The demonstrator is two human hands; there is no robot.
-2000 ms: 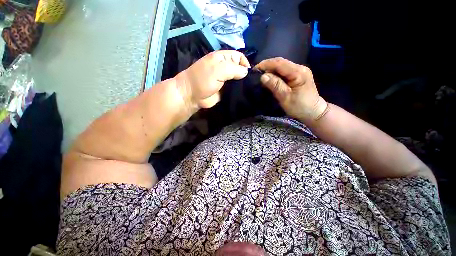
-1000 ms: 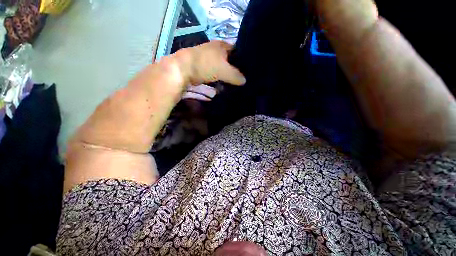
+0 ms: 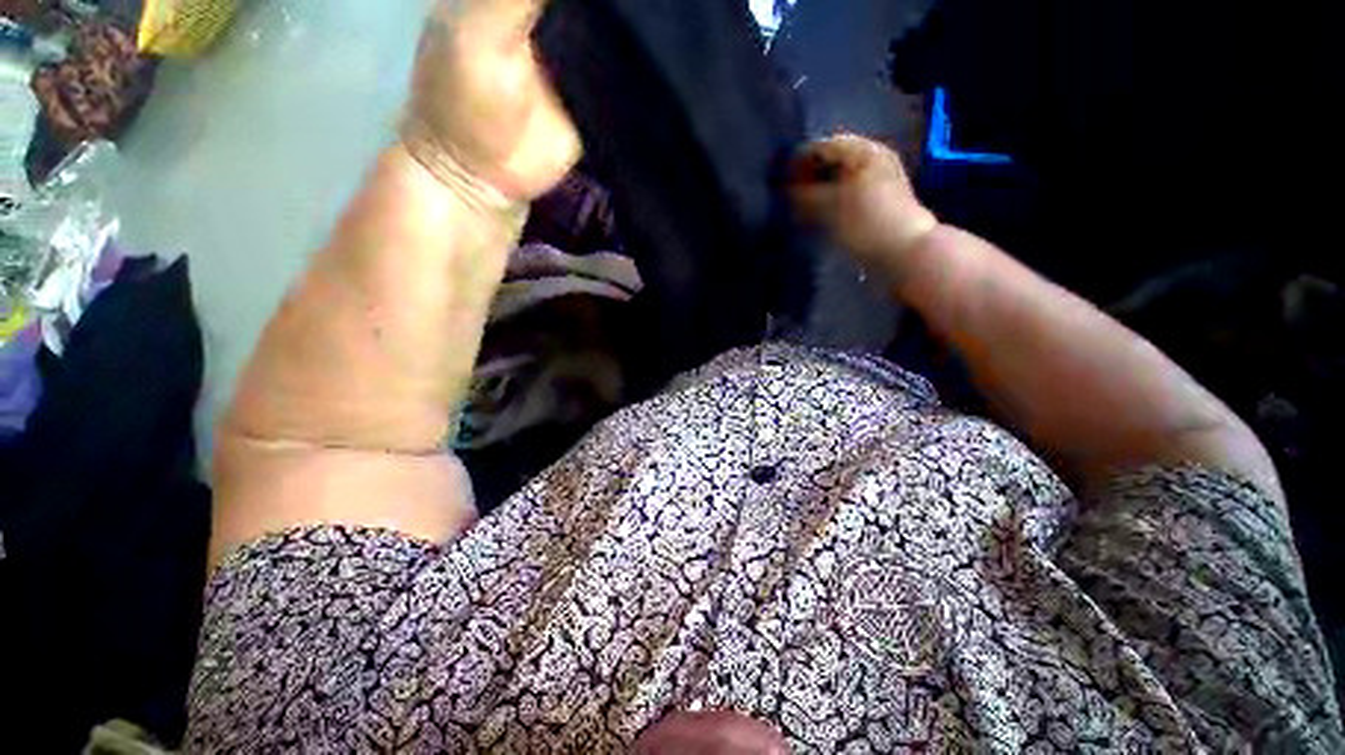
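Observation:
A large black garment [image 3: 664,133] hangs between my two hands, from the top of the picture down towards my lap. My left hand [image 3: 494,96] is raised at its upper left edge; its fingers are cut off by the top of the picture, so its grip is hidden. My right hand [image 3: 863,192] is curled closed at the garment's right edge, slightly blurred. A dark spot shows in its curled fingers, too unclear to name. Whether it holds the cloth cannot be told.
The pale table [image 3: 310,162] is at the left. A black garment pile [image 3: 111,428], clear plastic bag [image 3: 74,244], brown patterned item [image 3: 92,89] and yellow basket [image 3: 185,21] lie along the far left. Mixed cloth [image 3: 553,354] is below the table. A blue edge [image 3: 951,148] shows at right.
The black garment has come up between my hands. My left hand has moved up and left. My right hand went up out of the picture, then came back down to the garment's right side.

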